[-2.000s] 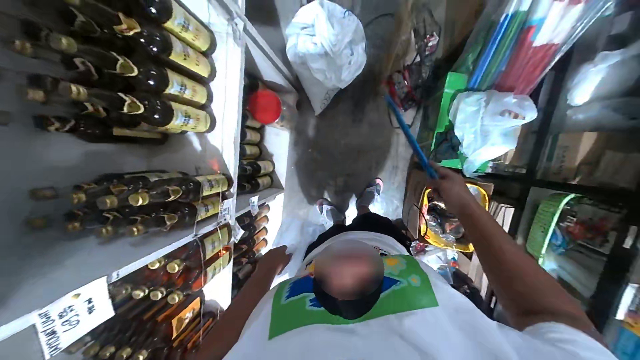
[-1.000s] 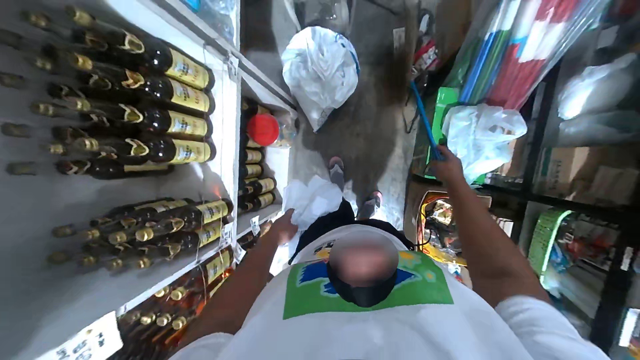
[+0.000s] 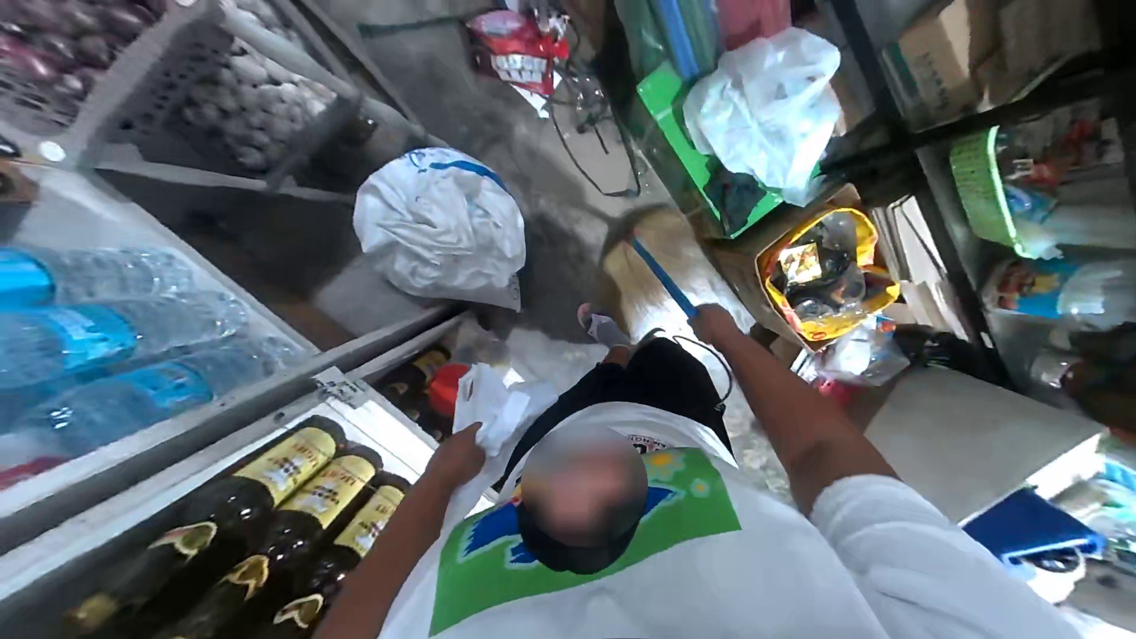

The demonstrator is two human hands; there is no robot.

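Observation:
My left hand point(image 3: 458, 456) is closed on a crumpled white sheet or bag point(image 3: 504, 406), beside the bottle shelf on the left. My right hand point(image 3: 713, 325) grips a slim blue stick point(image 3: 664, 277), which slants up and left from the fist. Under and around the stick lies a pale, straw-coloured fan shape point(image 3: 652, 244); whether the two are joined I cannot tell. A stuffed white sack point(image 3: 444, 232) stands on the floor ahead of my feet. A red lid point(image 3: 446, 389) shows on the low shelf, close to the white sheet.
Dark glass bottles point(image 3: 297, 470) and clear plastic bottles point(image 3: 177, 386) lie on the left shelves, below crates of onions point(image 3: 89, 40) and garlic point(image 3: 248, 106). On the right are a green box point(image 3: 666, 98), a white plastic bag point(image 3: 765, 111), a yellow-rimmed bag point(image 3: 825, 333) and a black metal rack point(image 3: 950, 213).
The view has shifted and turned a lot, and the crates and plastic bottles have come into sight. My right hand holds the blue stick throughout. The pale fan shape now shows by it.

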